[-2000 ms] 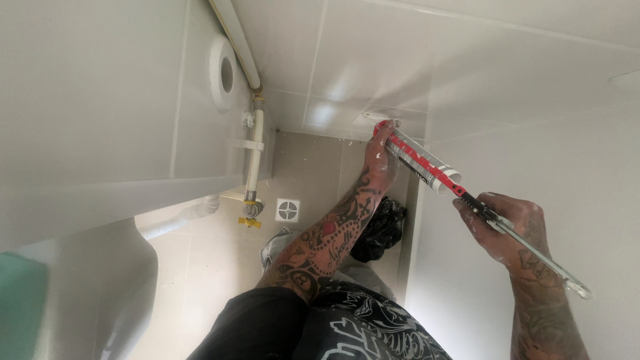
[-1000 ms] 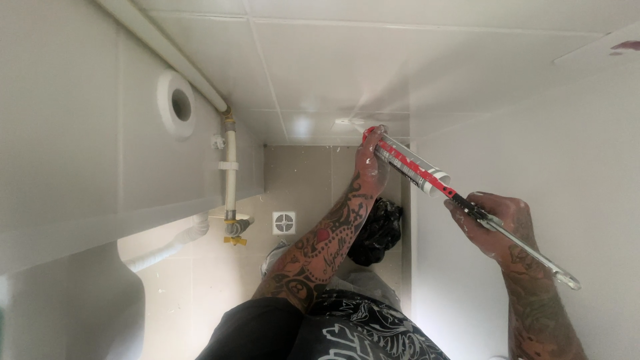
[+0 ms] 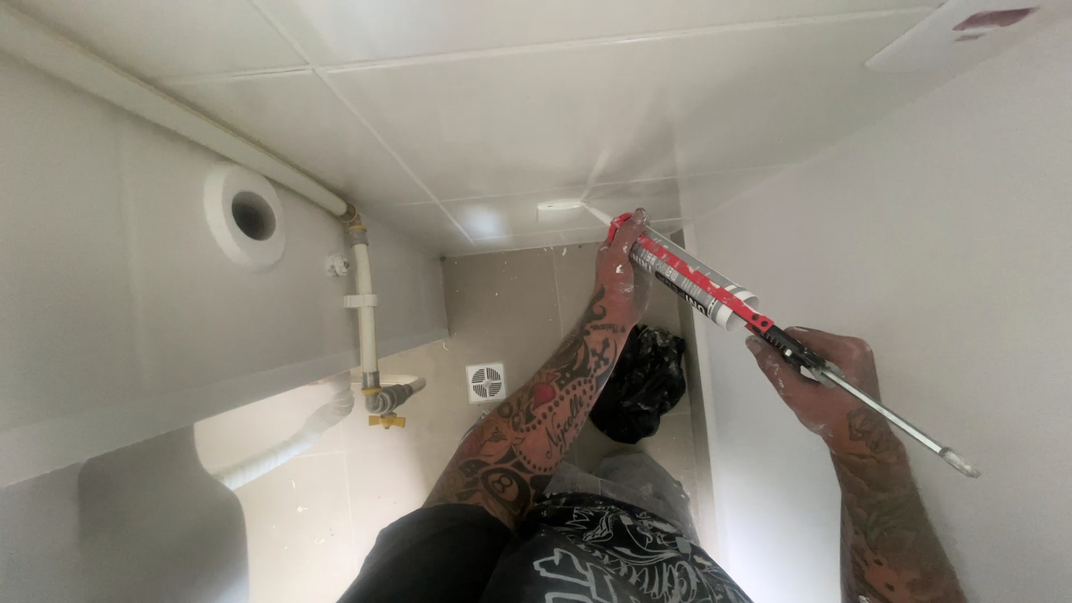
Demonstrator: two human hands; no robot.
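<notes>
A red caulking gun [image 3: 710,289] with a white sealant cartridge [image 3: 727,308] slants across the right middle of the view. My left hand [image 3: 624,260] grips its front end, close to the nozzle [image 3: 596,213]. The nozzle tip meets or nearly meets the right end of a small white rectangular plate [image 3: 559,209] on the tiled wall. Around the black handle and trigger part of the gun, my right hand [image 3: 816,377] is closed. The gun's metal rod [image 3: 900,425] sticks out behind that hand, down to the right. White smears mark the fingers of both hands.
On the left are a wall with a round white pipe collar [image 3: 245,216], a vertical pipe [image 3: 364,310] and a yellow valve handle [image 3: 387,421]. A square drain grate [image 3: 486,383] is set in the tiled floor. A black plastic bag [image 3: 641,385] lies by the right wall [image 3: 879,209].
The view has shifted somewhat to the right. Both hands keep their hold on the caulking gun, and its nozzle stays by the wall plate.
</notes>
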